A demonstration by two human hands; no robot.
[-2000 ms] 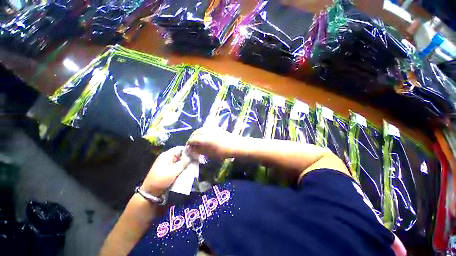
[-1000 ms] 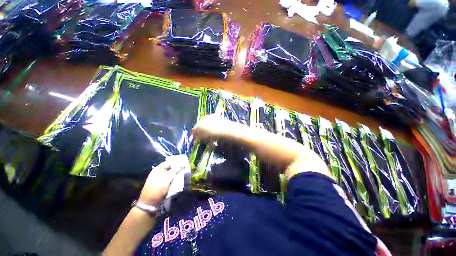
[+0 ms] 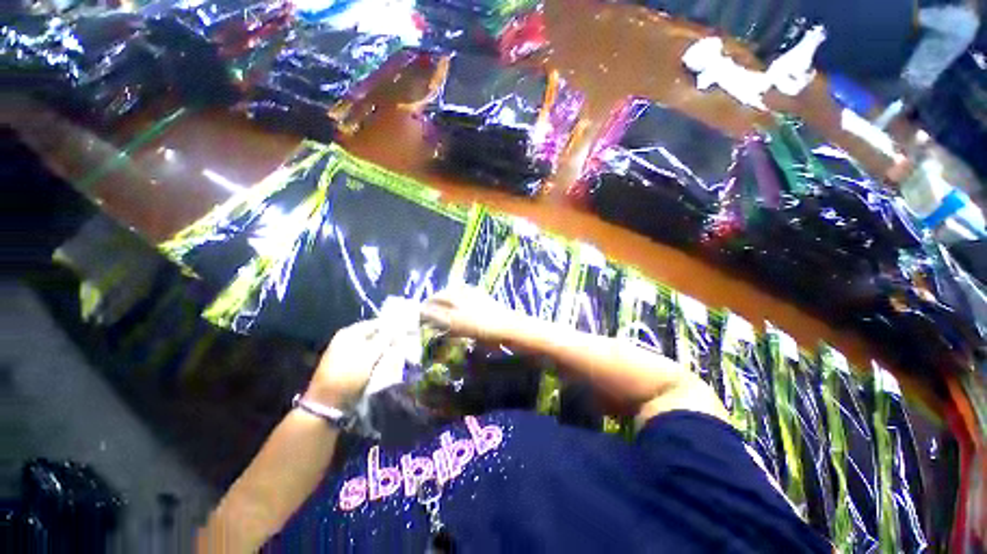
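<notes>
My left hand [image 3: 349, 365], with a band at its wrist, holds a white folded sticker sheet [image 3: 397, 352] above the near edge of the row. My right hand [image 3: 460, 314] is beside it, its fingertips at the sheet's upper part; blur hides whether they pinch anything. Black packs [image 3: 392, 237] in shiny clear film with yellow-green edges lie overlapping in a row from left to lower right. Small white stickers [image 3: 739, 328] show at the upper corners of the packs on the right. The leftmost packs show no clear sticker.
The orange-brown table [image 3: 628, 251] runs behind the row. Stacks of black packs [image 3: 666, 152] with pink, purple and green edges stand along its far side. White scraps [image 3: 747, 71] lie at the back. Red-edged layers [image 3: 964, 460] are at the right rim. A dark shiny bag [image 3: 67, 500] is at lower left.
My right hand has moved from the pack beside the sheet back to the sheet in my left hand. Earlier it was also at the sheet. The view has shifted, moving the row right and down.
</notes>
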